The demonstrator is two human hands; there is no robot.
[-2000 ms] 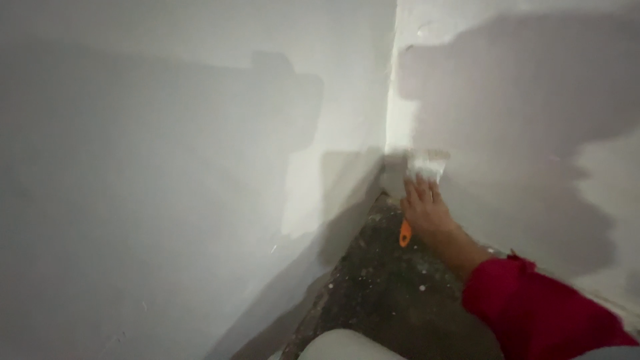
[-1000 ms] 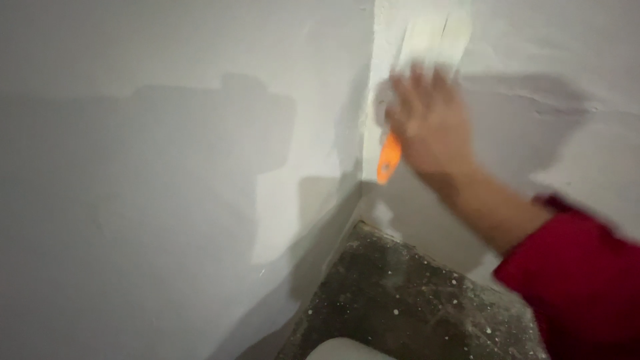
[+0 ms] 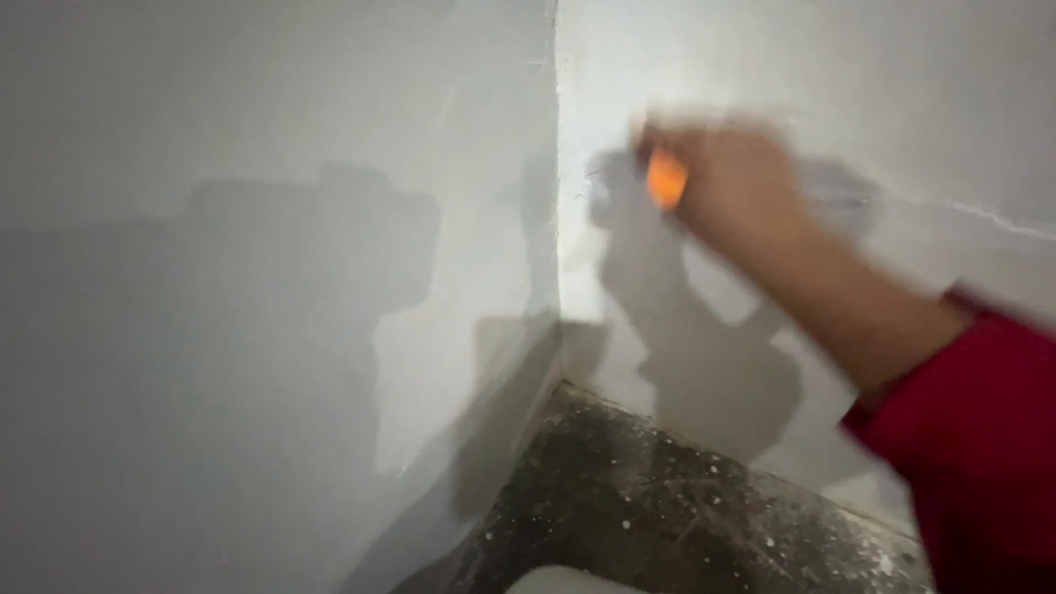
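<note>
My right hand (image 3: 726, 173), blurred by motion and with a red sleeve at the wrist, is closed around a tool with an orange handle (image 3: 667, 177). The handle's end sticks out below the fingers; the tool's working end is blurred and mostly hidden behind the hand. Hand and tool are in front of the right wall (image 3: 932, 107), a little to the right of the vertical corner. My left hand is out of view.
The left wall (image 3: 272, 371) meets the right one in the corner, and shadows fall on both. Below lies a dark floor (image 3: 660, 511) spotted with white specks. A pale rounded object (image 3: 569, 582) shows at the bottom edge. A thin crack-like line runs across the right wall.
From low by the floor corner two seconds ago, my right hand has moved up the right wall with the orange-handled tool. The tool's wide pale end showed earlier and is now obscured.
</note>
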